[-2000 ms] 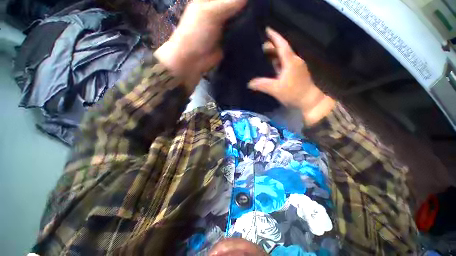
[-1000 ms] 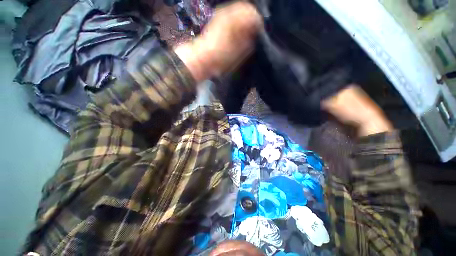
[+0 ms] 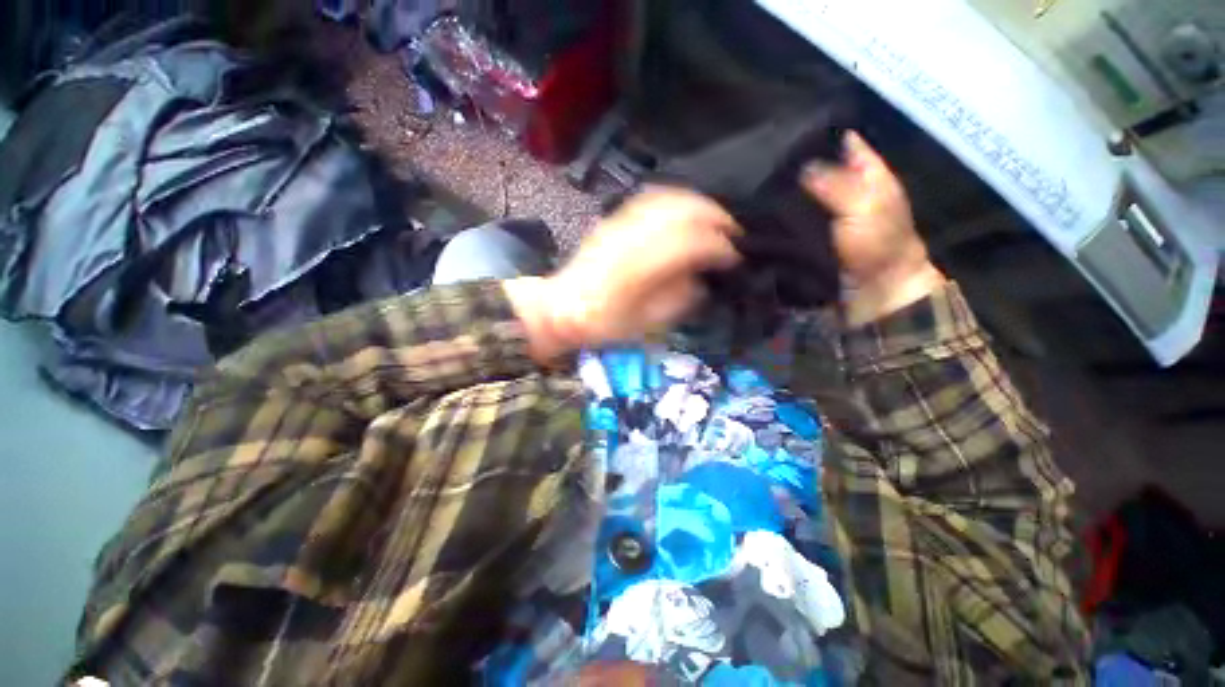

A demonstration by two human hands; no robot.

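A dark, nearly black cloth piece (image 3: 779, 242) is stretched between my two hands above my lap. My left hand (image 3: 645, 262) is blurred and grips the cloth's left side with bent fingers. My right hand (image 3: 871, 215) holds the cloth's right side, with the thumb and a finger at its upper edge. The cloth is blurred, so its seams and exact outline cannot be told.
A large heap of grey and black cloth (image 3: 202, 201) lies at the left on a pale green surface (image 3: 54, 497). The white machine table edge (image 3: 967, 121) with a grey control panel (image 3: 1135, 262) crosses the upper right. A red item (image 3: 571, 101) and crinkled clear plastic (image 3: 470, 67) lie on the speckled floor.
The hands were wide apart with the cloth spread between them one second ago; now they are closer together. The view has shifted, showing the floor, the plastic and the red item.
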